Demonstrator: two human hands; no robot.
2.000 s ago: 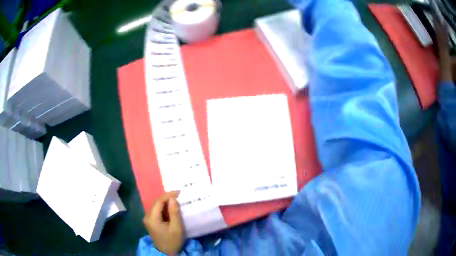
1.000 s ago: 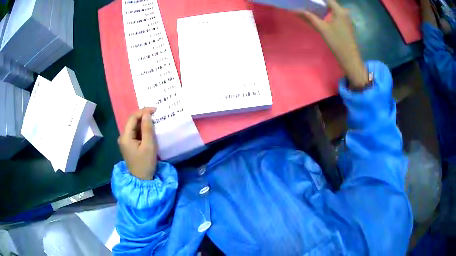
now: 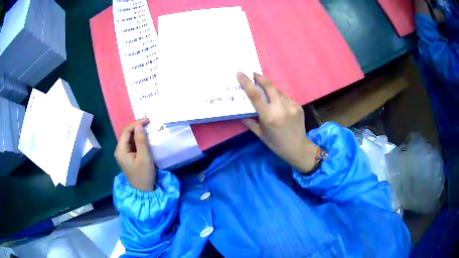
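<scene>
A white box lies flat on the red mat, with small black print near its near edge. Its left side overlaps the label strip, which runs down the mat's left part and ends in a blank glossy tail at the table edge. My right hand grips the box's near right corner, fingers on top, thumb at the near edge. My left hand has thumb and index tips pinched at the strip's left edge; whether a loose label is between them cannot be told.
Tall stacked boxes stand at far left. A smaller staggered pile lies beside the mat. Crumpled clear plastic is below the table at right. A translucent liner is below at left. Another person's blue sleeve shows at far right.
My right hand came from the mat's far right, where it held a white box, to the near right corner of the box on the mat. That box now overlaps the strip. My left hand stayed.
</scene>
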